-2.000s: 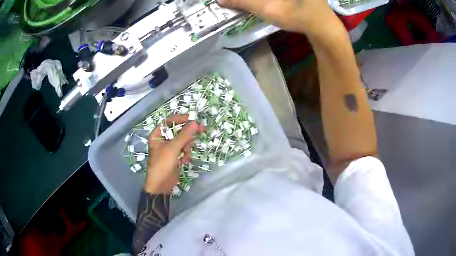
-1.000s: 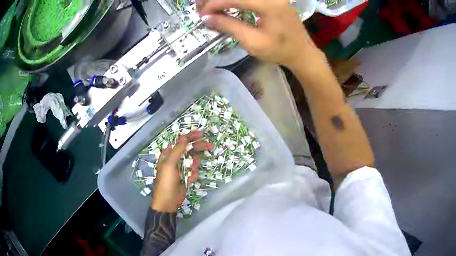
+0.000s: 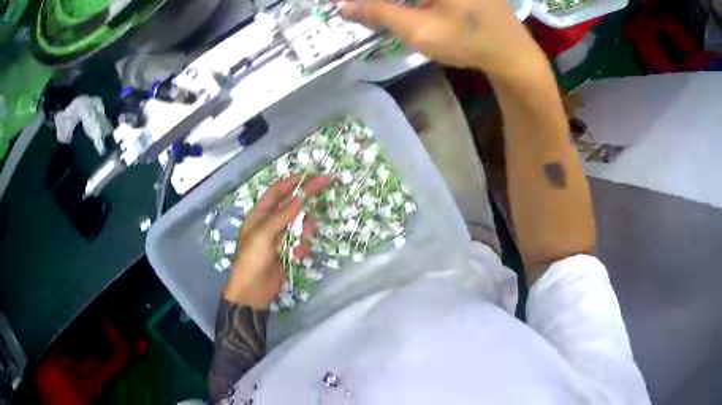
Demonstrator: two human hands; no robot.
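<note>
A translucent grey-white tub (image 3: 186,273) lies at the wearer's lap, with a loose pile of small white-headed assemblies with thin green stems (image 3: 360,198). My left hand (image 3: 265,237) is inside the tub, palm partly up, fingers loosely curled around a few assemblies over the pile. My right hand (image 3: 443,32) is at the top edge, its fingertips at the right end of the silver assembly fixture (image 3: 261,71); the fingers are partly cut off, and whether they hold a part cannot be told.
A round bowl feeder (image 3: 95,47), green inside, stands at the upper left. Blue-black air fittings (image 3: 186,150) and a hose sit beside the fixture. A crumpled white cloth (image 3: 83,119) and a dark object (image 3: 77,194) lie on the green bench. Another parts tub (image 3: 574,12) shows top right.
My left hand has stayed in the tub, its fingers shifting over the pile. Since one second ago, the view has shifted and my right hand appears higher and further right, still at the fixture.
</note>
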